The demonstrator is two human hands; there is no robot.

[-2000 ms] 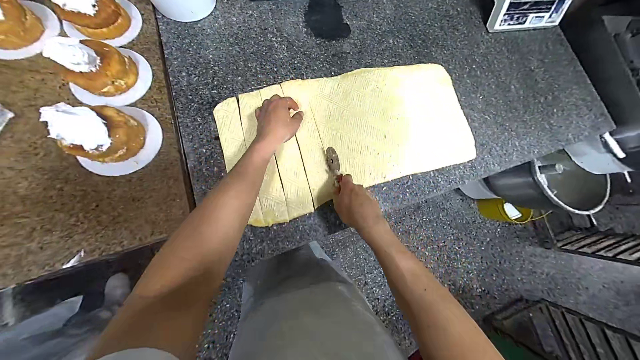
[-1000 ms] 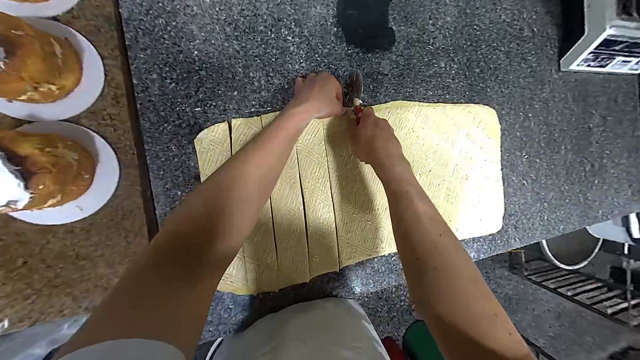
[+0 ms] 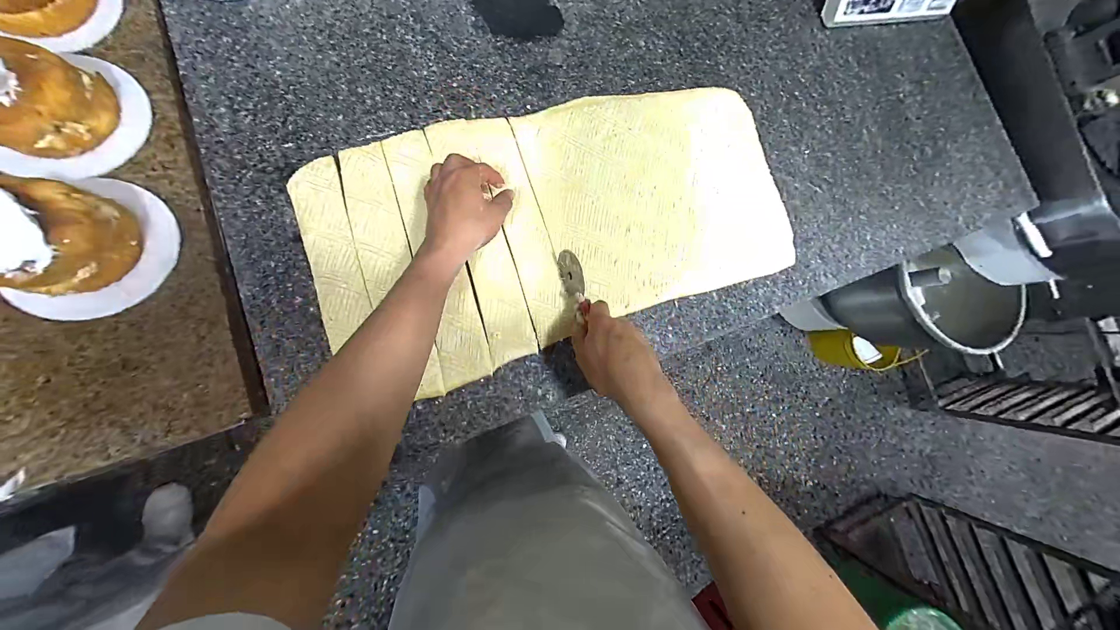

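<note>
A sheet of pale yellow dough (image 3: 647, 192) lies flat on the speckled stone worktop, its left part cut into several upright strips. My left hand (image 3: 465, 203) rests on the strips near their upper half, fingers curled, apparently holding nothing. In my right hand (image 3: 608, 346) is the handle of a metal pastry wheel cutter (image 3: 571, 273). Its round blade lies over the dough near the lower edge, right of the strips. A cut line runs from the top edge of the dough down toward the blade.
Ring-shaped cakes (image 3: 74, 232) on white round boards stand on a brown surface at the left. A dark patch (image 3: 518, 17) and a white-framed device (image 3: 888, 9) are at the worktop's far side. Right of the worktop are a metal mixing bowl (image 3: 971, 302), a yellow bucket (image 3: 831, 347) and slatted racks (image 3: 1032, 402).
From the dough's top edge a second ago, my right hand and the cutter have come down near its lower edge. A new cut shows there. My left hand has moved down onto the strips.
</note>
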